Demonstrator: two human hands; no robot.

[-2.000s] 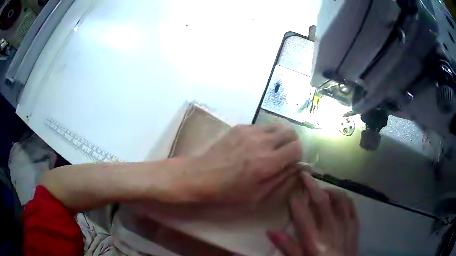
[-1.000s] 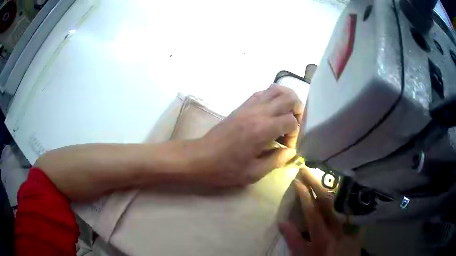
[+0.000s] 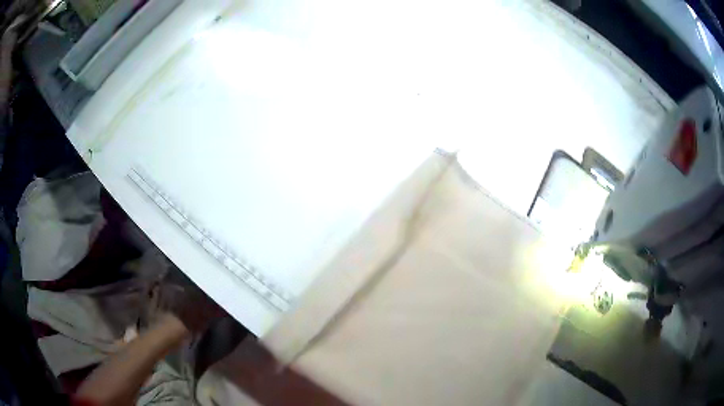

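A cream fabric panel (image 3: 444,277) lies on the white table, its right edge by the lit needle area of the sewing machine (image 3: 667,182). A folded or seamed line runs along its left side. The panel hangs over the table's front edge. My left hand (image 3: 163,305) is low at the left, below the table edge, blurred and dark, among crumpled cream cloth (image 3: 59,230). Its fingers are not clear. My right hand is not in view.
The white table (image 3: 262,135) has a printed ruler (image 3: 210,242) along its front edge. A long narrow tray (image 3: 119,40) stands at the upper left. Part of another person's arm (image 3: 9,47) shows at the far upper left.
Both hands have left the panel. My left hand has moved down and left to the crumpled cloth; my right hand has left the picture. The view has shifted, showing more table.
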